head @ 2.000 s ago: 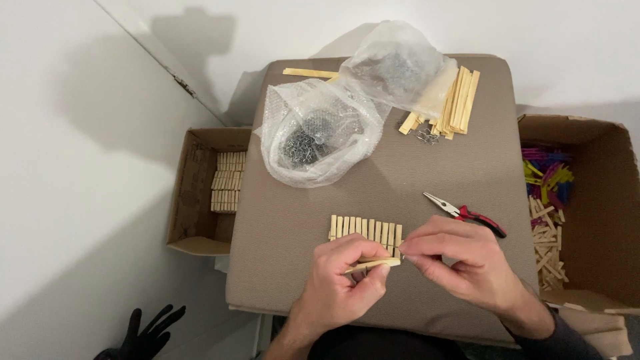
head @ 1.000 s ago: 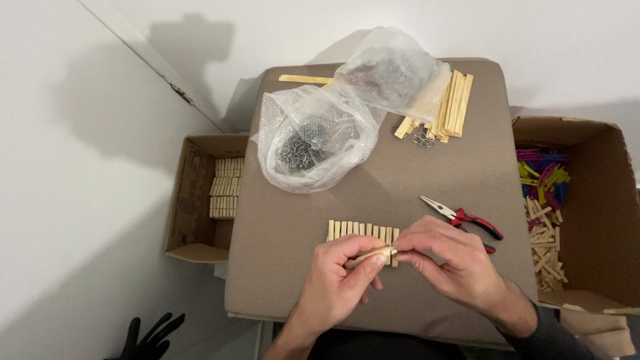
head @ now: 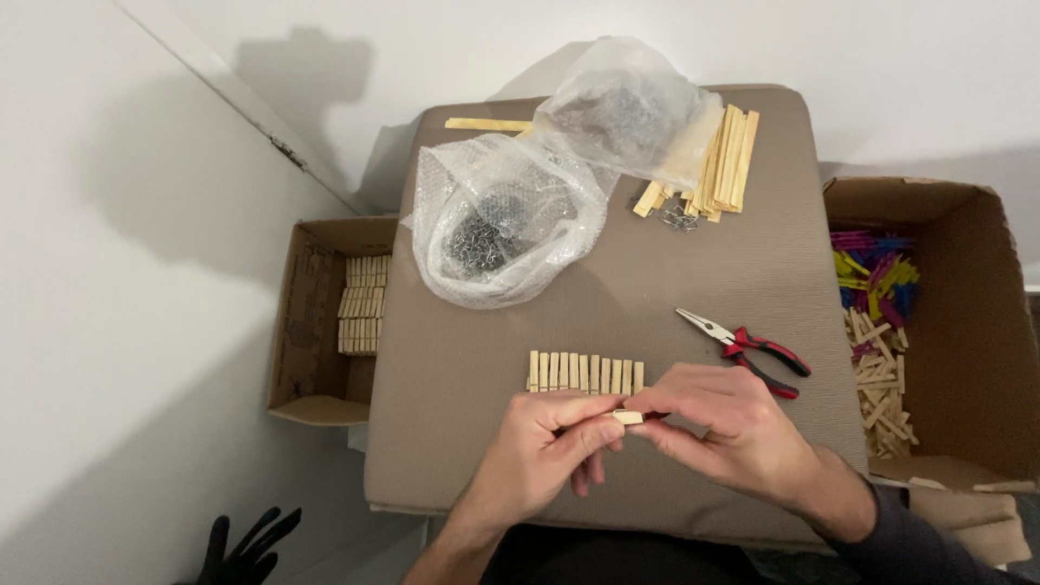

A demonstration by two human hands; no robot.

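Between finger and thumb my left hand (head: 561, 439) grips a wooden clothespin (head: 627, 417), its end poking out to the right. The fingertips of my right hand (head: 723, 422) pinch close at that end; a small dark part shows there, too hidden to name. Just beyond both hands lies a row of wooden clothespins (head: 583, 371), side by side, its near part covered by my fingers. Needle-nose pliers (head: 746, 349) with red and black handles lie to the right, jaws slightly apart. A bubble-wrap bag (head: 512, 219) holding metal springs (head: 483, 244) sits farther back.
A second plastic bag (head: 621, 110), wooden strips (head: 735, 162) and loose springs (head: 680, 218) occupy the back of the padded surface (head: 455, 366). The left cardboard box (head: 313, 325) holds stacked clothespins; the right box (head: 959, 325) holds coloured and wooden pieces. A black glove (head: 244, 552) shows at lower left.
My left hand still grips the clothespin, now turned so that less of its length shows than two seconds ago. My right fingertips have come in closer to its end.
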